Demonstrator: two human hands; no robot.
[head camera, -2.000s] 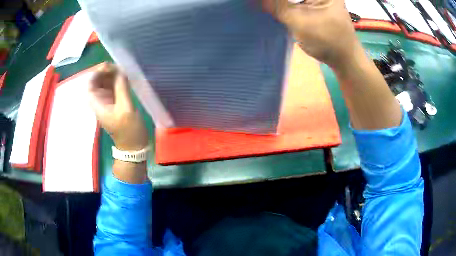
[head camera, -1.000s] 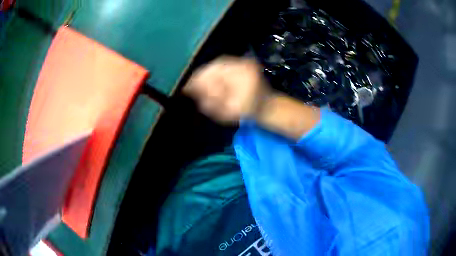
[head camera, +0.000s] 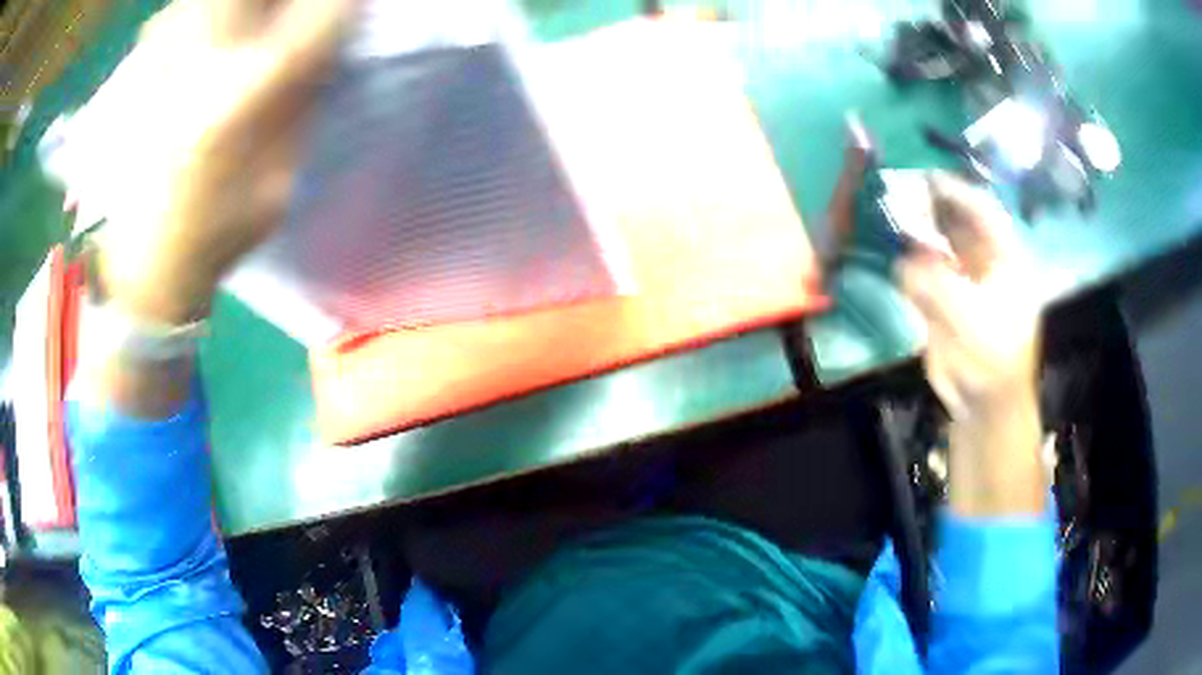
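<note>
The orange-red backing board [head camera: 686, 340] lies on the green bench in front of me. The grey-lined sheet [head camera: 448, 198] lies over its left part, slanted, with white margins; its lower left corner sticks out past the board. My left hand [head camera: 218, 172], blurred, grips the sheet at its upper left; the fingertips are unclear in glare. My right hand [head camera: 973, 284] is right of the board, with its fingers closed on a binder clip [head camera: 914, 211] with a bright handle. The clip's dark bar points toward the board's right edge, apart from it.
A clip pile [head camera: 1015, 112] lies on the bench at the upper right. Board sets with white sheets and red edges [head camera: 40, 396] lie at the far left. Below the bench edge are a left clip bin [head camera: 316, 613] and a right clip bin [head camera: 1101, 528]. A dark gap splits the bench.
The view swung right to the bin and back to the bench. My right hand has left the sheet, passed near the right bin and now holds a clip. My left hand is now higher, on the sheet.
</note>
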